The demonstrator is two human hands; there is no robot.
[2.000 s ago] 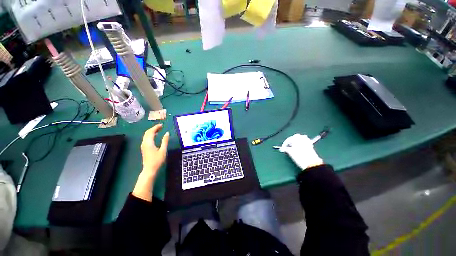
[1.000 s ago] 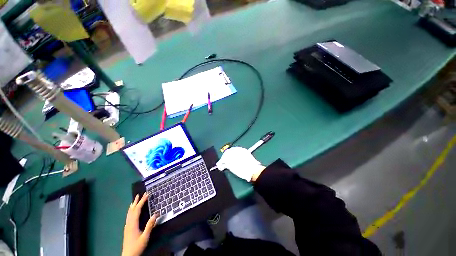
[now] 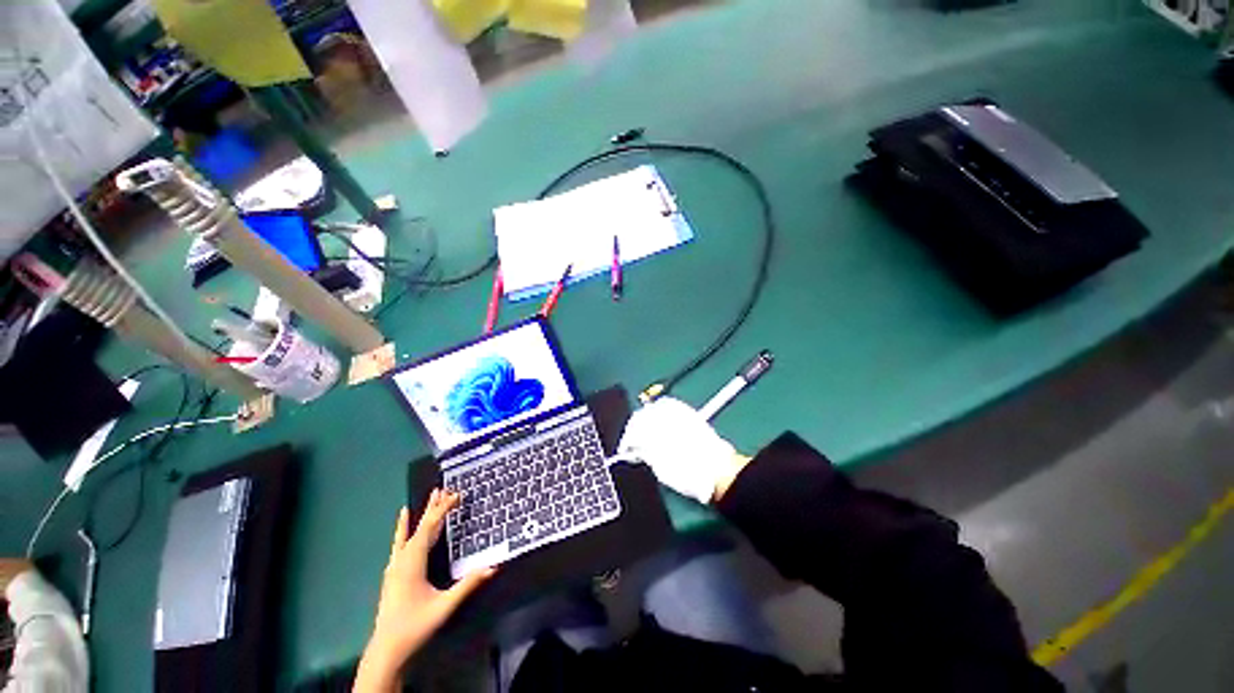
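Note:
The open mini laptop (image 3: 521,467) sits turned on a black foam pad (image 3: 629,521), its screen lit with a blue swirl. My bare left hand (image 3: 422,582) holds its front left corner, fingers at the left side and thumb at the front edge. My right hand (image 3: 677,450), in a white glove, grips the white adapter lead (image 3: 727,397) at the laptop's right side. The lead's plug end lies at that side; whether it is fully in is hidden. The lead's black-and-silver block (image 3: 757,366) sticks out beyond the glove.
A black cable (image 3: 767,230) loops behind, its yellow-marked connector (image 3: 654,393) by the glove. A clipboard (image 3: 589,230) with pens, a pen cup (image 3: 295,366) and beige posts (image 3: 264,257) stand behind. Closed laptops lie left (image 3: 203,562) and right (image 3: 1035,152). Another person's sleeve (image 3: 48,636) shows lower left.
My left hand has come from beside the screen to the laptop's front left corner. My gloved hand has brought the lead from the right to the laptop's side. The laptop has turned and the view shifted.

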